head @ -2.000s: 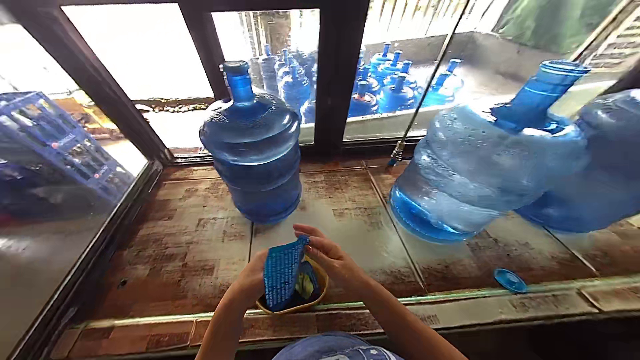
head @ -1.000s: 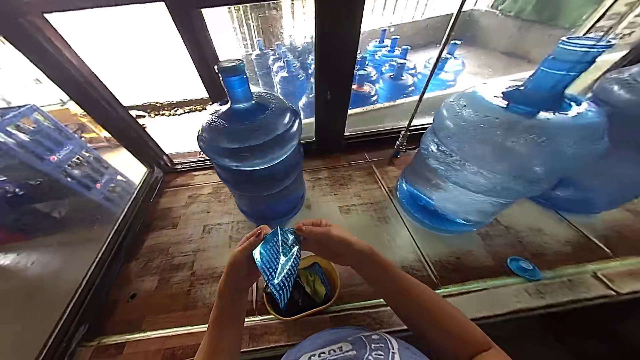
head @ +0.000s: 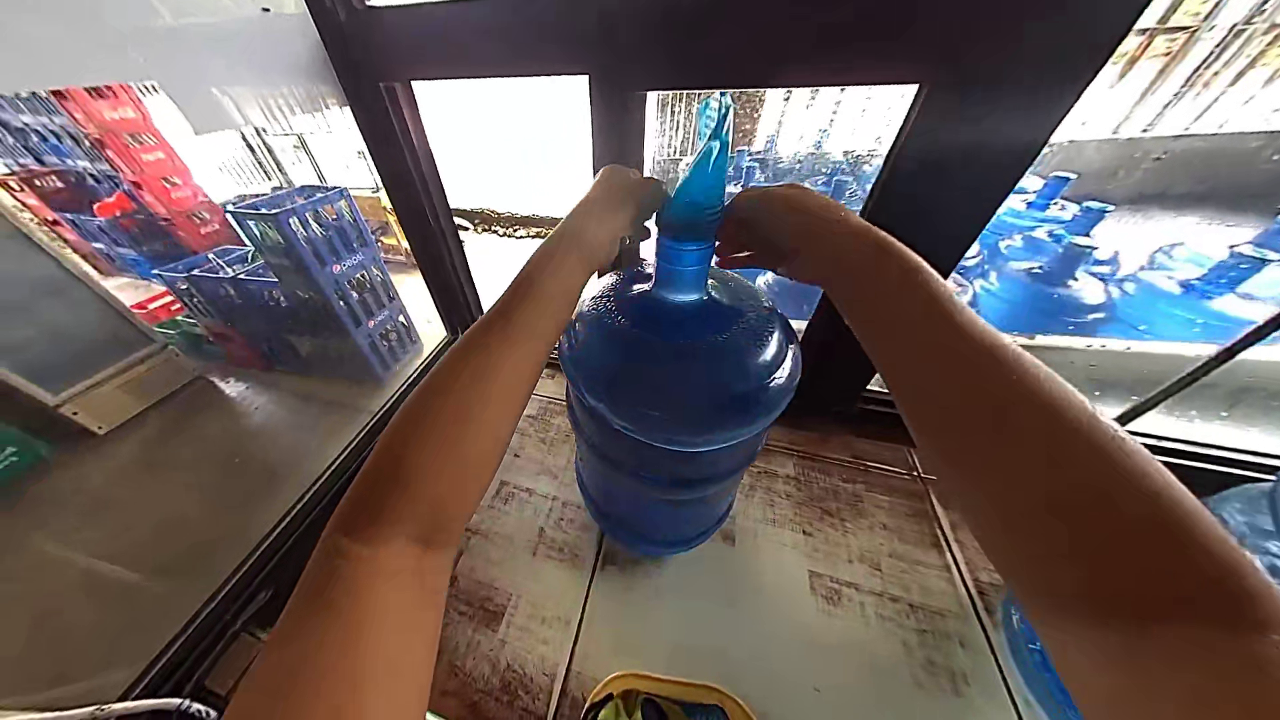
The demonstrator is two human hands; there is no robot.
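Note:
A large blue plastic water jug stands upright on the tiled counter, its neck pointing up. A thin blue plastic sleeve sits over the top of the neck, its upper end narrow and sticking up. My left hand is at the left side of the sleeve, fingers bent around its edge. On the opposite side, my right hand has its fingers at the sleeve's lower edge beside the neck. Both hands hold the sleeve, though the fingertips are partly hidden.
A yellow-rimmed container with dark and yellowish contents is at the counter's near edge. Part of another blue jug shows at right. Dark window frames rise behind the jug. Outside are blue crates and several more jugs.
Both hands have moved from above the yellow-rimmed container to the jug's neck. The blue sleeve, held over the container before, is now on the neck. The view has shifted.

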